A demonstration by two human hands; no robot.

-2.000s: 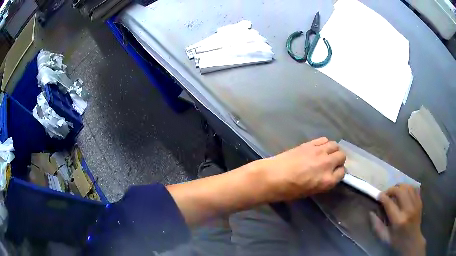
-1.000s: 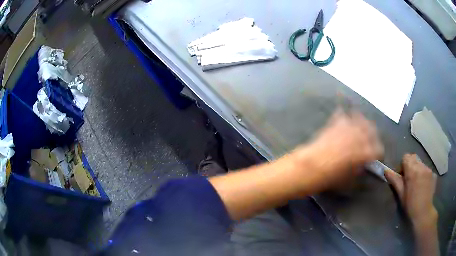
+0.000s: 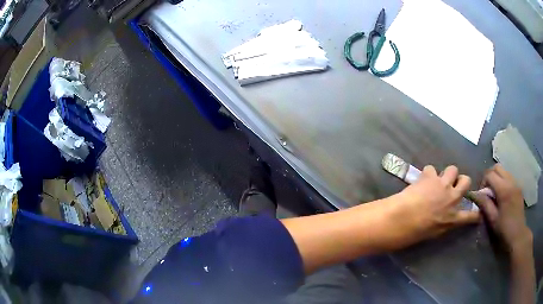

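Observation:
My left hand (image 3: 437, 199) grips a narrow folded fabric piece (image 3: 412, 174) on the table, with its fingers curled over the strip. The mottled end of the pressing template (image 3: 393, 164) sticks out of the fabric to the left of that hand. My right hand (image 3: 505, 205) holds the strip's other end, with thumb and fingers pinched on it close beside my left hand. Most of the strip is hidden under the fingers.
Pressed strips (image 3: 277, 53) lie fanned at the far left of the table (image 3: 333, 113). Green-handled scissors (image 3: 374, 50) touch the white fabric stack (image 3: 446, 65). The beige interlining stack (image 3: 517, 163) is at the right. Blue bins (image 3: 65, 243) with scraps stand on the floor.
The flat fabric with interlining is now a narrow folded strip. My left hand moved right, towards my right hand, and the template's mottled end has come into view.

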